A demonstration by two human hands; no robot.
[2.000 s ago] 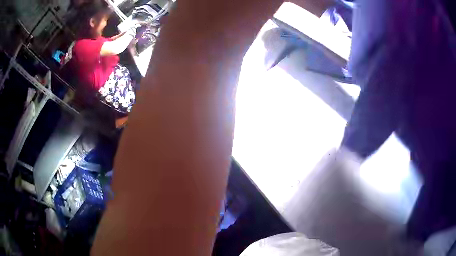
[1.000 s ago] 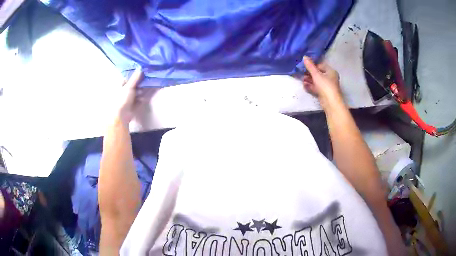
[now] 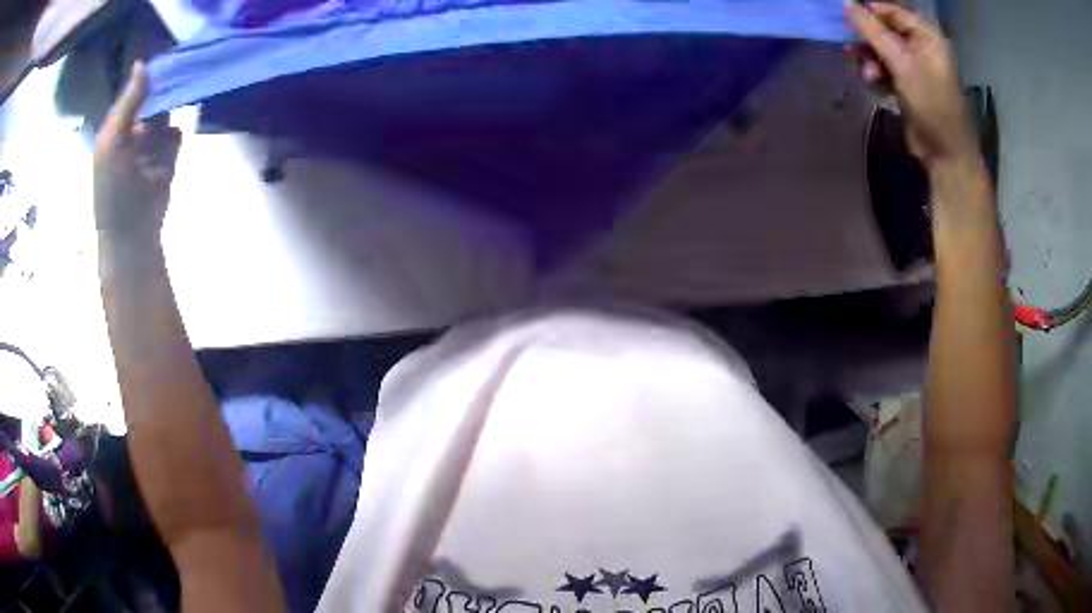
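Observation:
A blue garment (image 3: 503, 90) is stretched across the top of the view, its flat lighter hem band lifted above the table. Its darker underside hangs down to a blurred point near the table's middle. My left hand (image 3: 138, 156) pinches the hem's left end with the thumb up. My right hand (image 3: 910, 72) grips the hem's right end at the upper right. The garment's far part is cut off by the top edge.
The white pressing table (image 3: 359, 275) lies below the garment. A dark iron (image 3: 896, 192) stands at the table's right, partly behind my right forearm; its red hose sleeve (image 3: 1032, 316) shows beyond. A blue cloth heap (image 3: 293, 467) lies below the table edge at left.
The view has turned from the aisle and a person in red to the table. Since one second ago, my hands have moved up and wider apart, lifting the garment's near edge.

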